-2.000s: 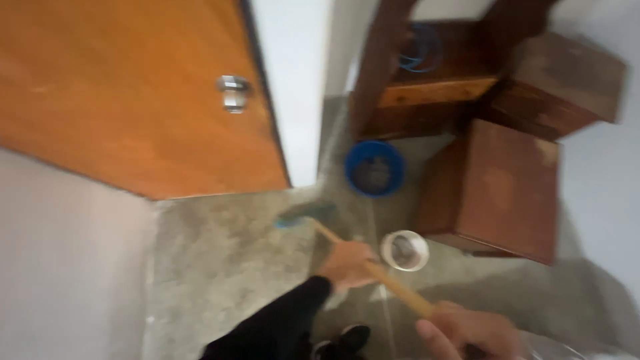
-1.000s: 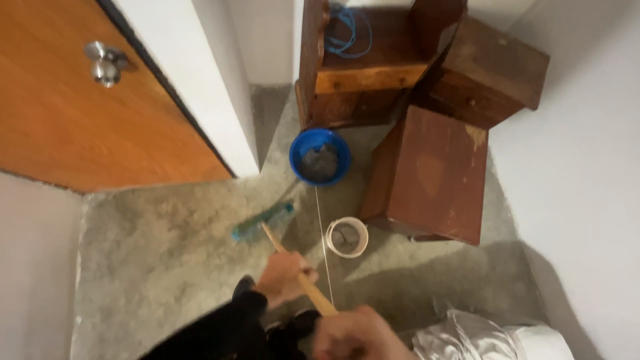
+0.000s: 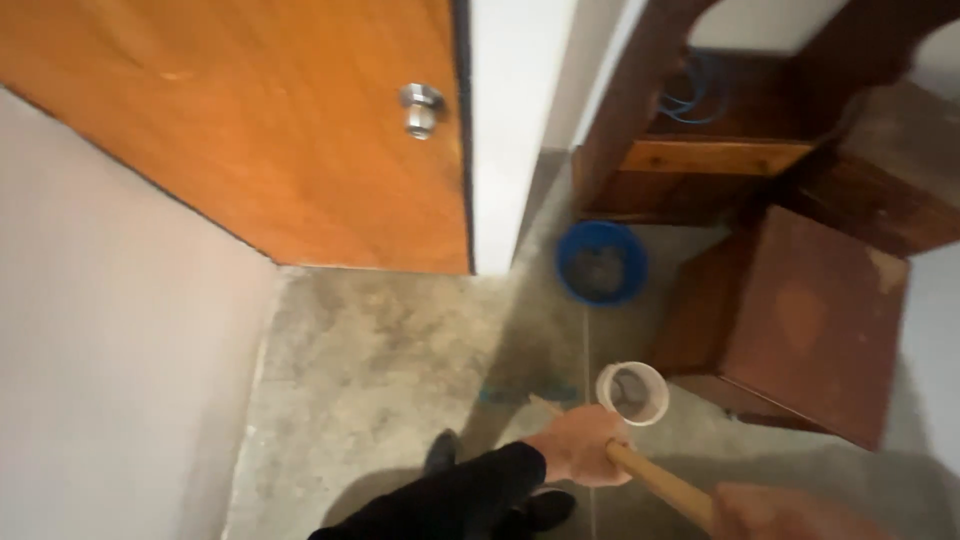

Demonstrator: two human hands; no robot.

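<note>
My left hand (image 3: 585, 446), below a black sleeve, is closed around a wooden broom handle (image 3: 660, 484). Farther up the same handle, at the bottom right, my right hand (image 3: 787, 514) grips it; it is blurred and partly cut off by the frame edge. The blue-green broom head (image 3: 529, 394) lies low on the concrete floor, faint and blurred, just left of a white bucket (image 3: 634, 394) with something grey inside. Beyond that stands a blue basin (image 3: 601, 262) holding dark grey contents.
An orange wooden door (image 3: 300, 150) with a metal knob (image 3: 421, 111) is at the upper left. Brown wooden furniture (image 3: 817, 330) stands at the right, and a shelf unit (image 3: 720, 157) with a blue cable (image 3: 694, 97) behind. My shoes (image 3: 551, 508) are at the bottom.
The broom head has moved nearer to the white bucket and my feet than a second ago. Both hands have kept hold of the handle. The view has shifted to the left.
</note>
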